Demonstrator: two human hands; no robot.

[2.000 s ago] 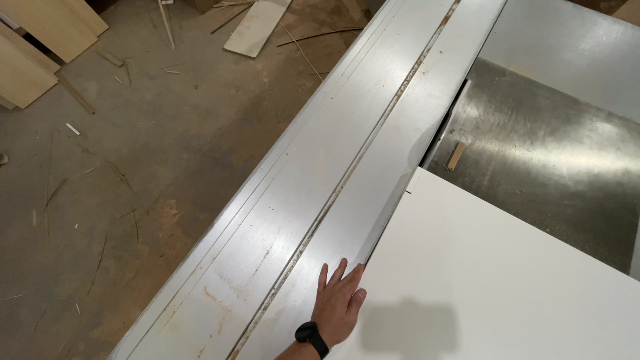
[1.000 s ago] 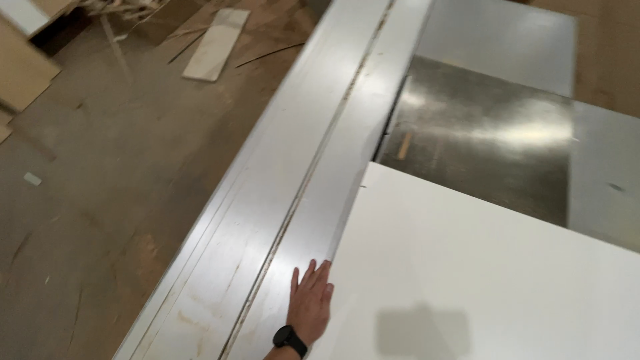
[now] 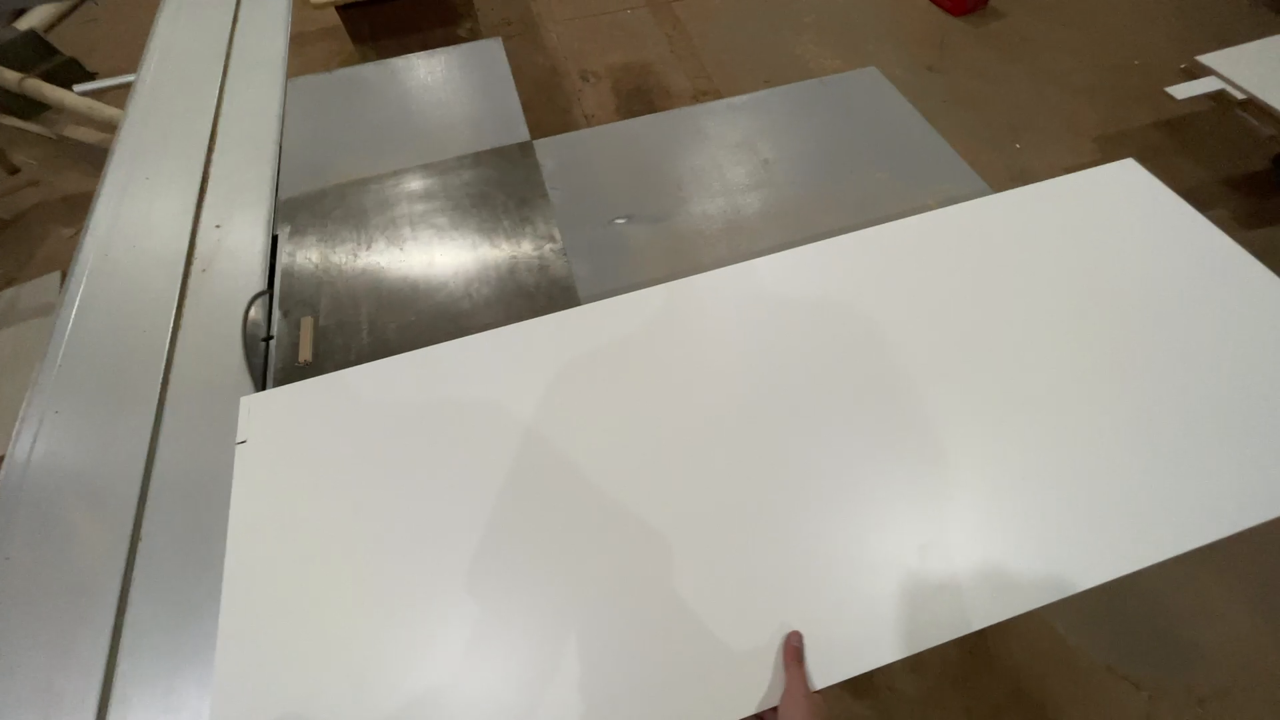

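A large white rectangular panel (image 3: 700, 430) lies across the metal table of what looks like a sliding table saw. My right hand (image 3: 797, 675) holds its near long edge at the bottom of the view, with the thumb on the top face; the other fingers are mostly hidden at the edge. A short dark mark shows near the panel's left edge. My left hand is out of view. Left of the panel runs the grooved aluminium sliding table (image 3: 190, 300). Beyond the panel is the bare steel tabletop (image 3: 430, 240), bearing a small wooden offcut (image 3: 305, 340).
A thin dark curved part (image 3: 250, 340) shows by the gap between sliding table and steel top. Grey extension tables (image 3: 740, 170) adjoin the steel. At the upper right stands a white board (image 3: 1250, 80), with a red object (image 3: 960, 5) farther off. Wood scraps lie at the upper left.
My left hand, which rested at the panel's left edge, has left the view. My right hand now shows on the near edge. The view has swung to the right.
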